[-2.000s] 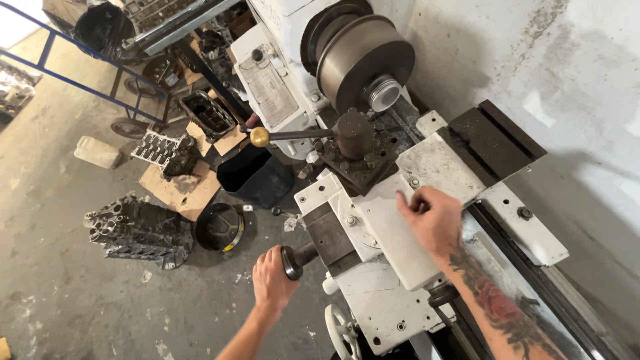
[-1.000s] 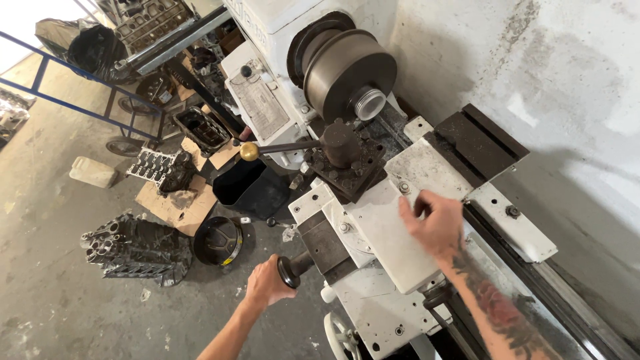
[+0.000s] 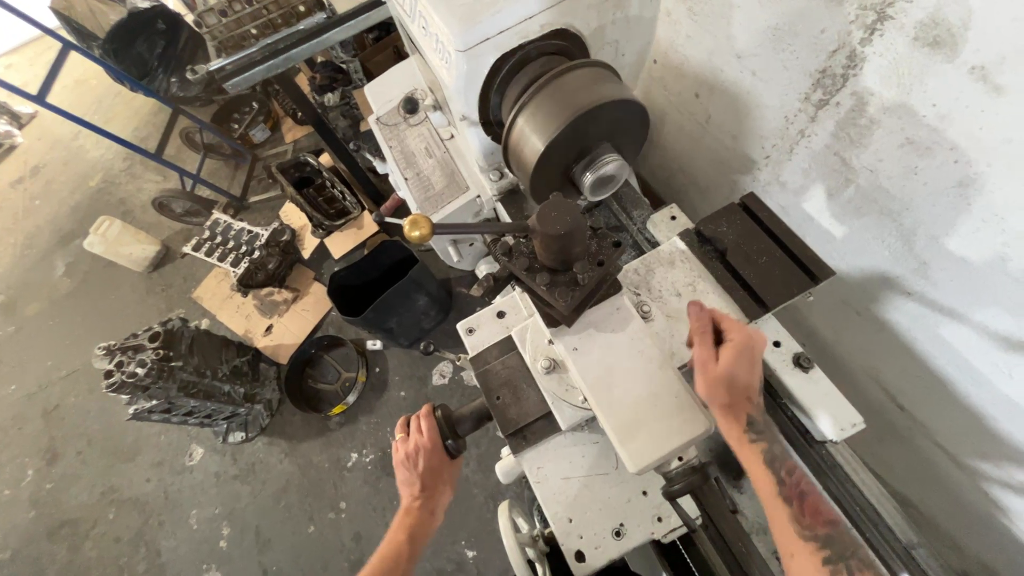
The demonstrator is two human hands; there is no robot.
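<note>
My left hand (image 3: 424,460) is closed round the dark cross-slide handle (image 3: 450,430) of a white metal lathe. My right hand (image 3: 724,356), fingers curled, is over the right side of the white compound slide (image 3: 632,376); whether it holds anything small is hidden. Ahead of both hands sits a dark square toolpost (image 3: 560,268), its lever ending in a brass-coloured ball knob (image 3: 418,229). Beyond it a chuck or faceplate drum (image 3: 572,120) on the spindle faces a shiny threaded round workpiece (image 3: 602,174). A white handwheel (image 3: 522,538) shows below my left hand.
On the floor at left are an engine block (image 3: 188,376), a cylinder head (image 3: 240,248) on cardboard (image 3: 216,300), a black bin (image 3: 388,292), a round pan (image 3: 326,374) and a plastic jug (image 3: 124,244). A blue-framed cart (image 3: 144,144) stands behind. A wall (image 3: 904,160) borders the lathe at right.
The view has shifted somewhat. My left hand stays on the handle, and my right hand remains over the slide with its fingers curled.
</note>
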